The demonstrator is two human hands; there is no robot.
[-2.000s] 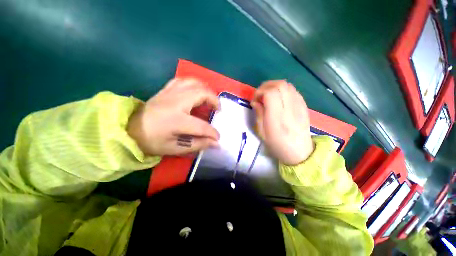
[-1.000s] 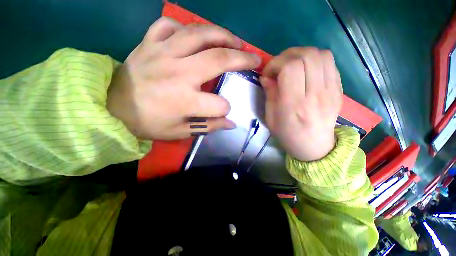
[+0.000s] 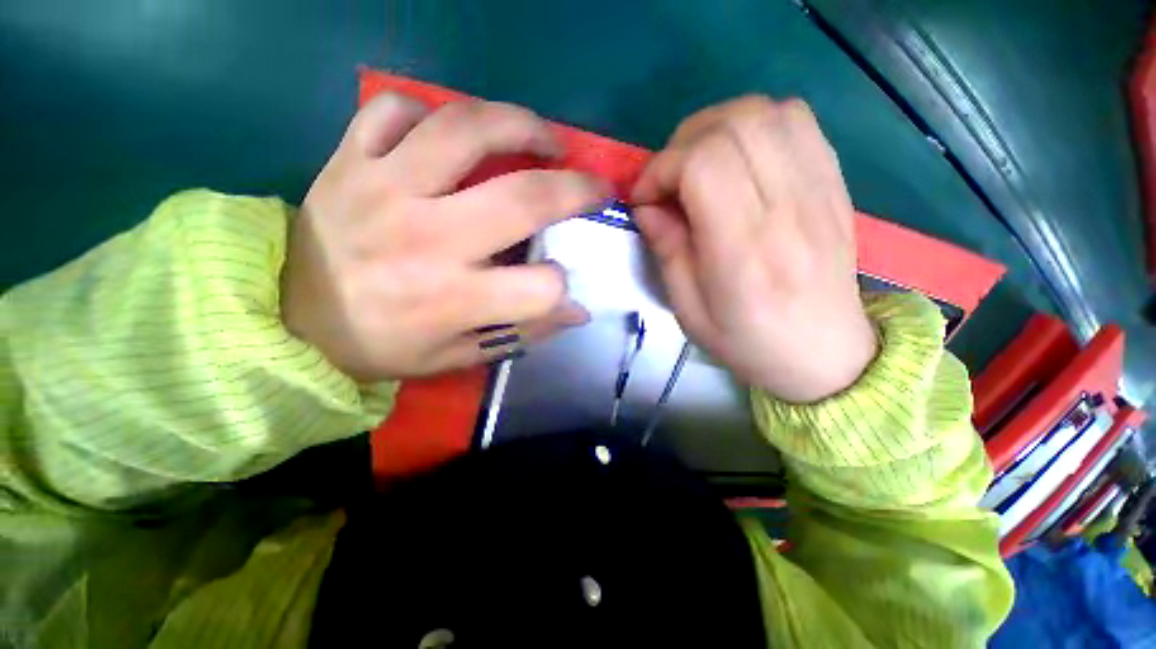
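A pale display panel (image 3: 595, 270) with a thin dark rim lies in a larger red foam tray (image 3: 425, 425). Two thin dark cables (image 3: 626, 368) cross its face. My left hand (image 3: 425, 247) is over the panel's left part, fingers apart, its index fingertip at the top edge. Small black strips (image 3: 500, 341) sit side by side on a lower finger. My right hand (image 3: 761, 241) is at the same edge, thumb and fingertips close together beside the left index finger. Whether they hold a small piece is hidden. My cap or head covers the panel's lower part.
The glossy dark-green bench (image 3: 609, 57) has a metal rail (image 3: 970, 159) running diagonally at right. More panels in red trays (image 3: 1046, 431) overlap at lower right. Another red tray edge (image 3: 1147, 140) shows at far right. Blue fabric (image 3: 1078, 596) is at bottom right.
Since two seconds ago, my left index finger has stretched to the top edge beside my right fingertips. Fewer black strips show on my left hand. The view has shifted, and blue fabric has appeared at bottom right.
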